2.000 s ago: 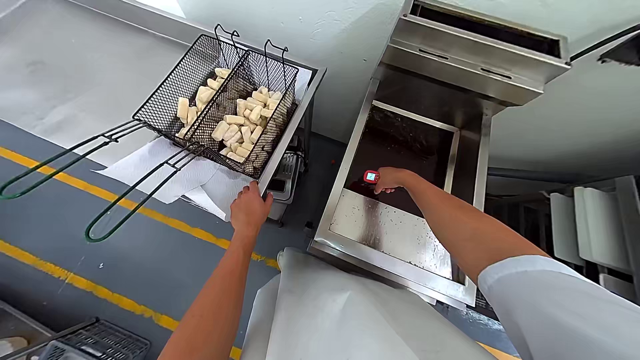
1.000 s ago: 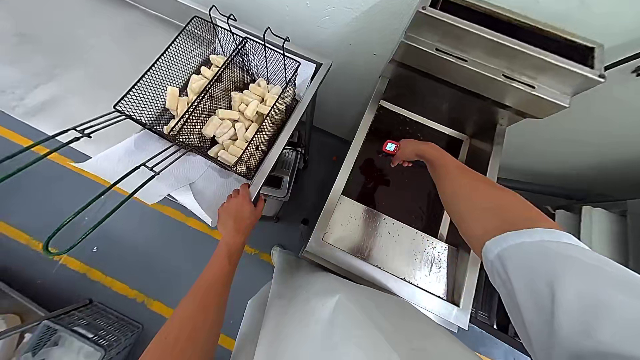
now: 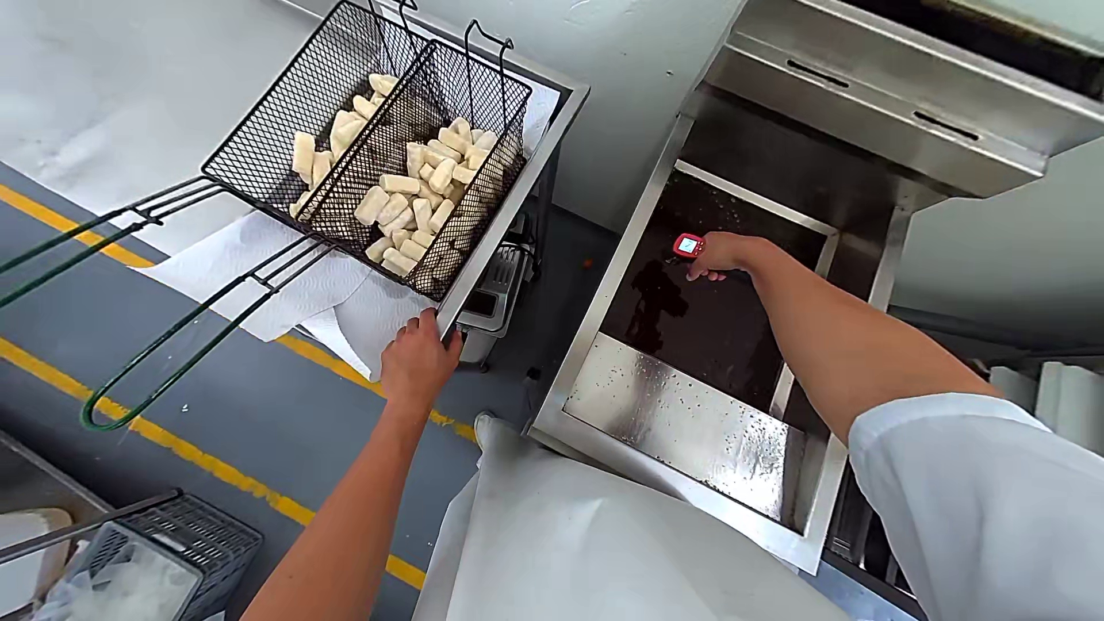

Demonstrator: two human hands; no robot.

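My right hand (image 3: 723, 255) holds a red digital thermometer (image 3: 688, 246) with a small lit display over the dark oil (image 3: 703, 302) of a stainless steel deep fryer (image 3: 586, 379); whether a probe reaches the oil I cannot tell. My left hand (image 3: 420, 358) grips the corner of a steel table (image 3: 509, 226). Just above that hand, two black wire mesh fryer baskets (image 3: 259, 129) stand side by side on white paper towels (image 3: 259, 276). Pale frozen-looking sticks (image 3: 442, 172) lie in both baskets, more in the right one. Their green-coated handles (image 3: 185, 332) stick out past the table edge.
A gray plastic crate (image 3: 203, 539) with clear plastic bags is at the bottom left. Under the table sits a lidded container or appliance (image 3: 492, 297). A raised steel housing (image 3: 880, 95) stands behind the fryer. Yellow lines (image 3: 198, 457) cross the gray floor.
My right hand has moved with the thermometer from near the fryer's front metal plate to farther over the oil. My left hand stays at the table corner.
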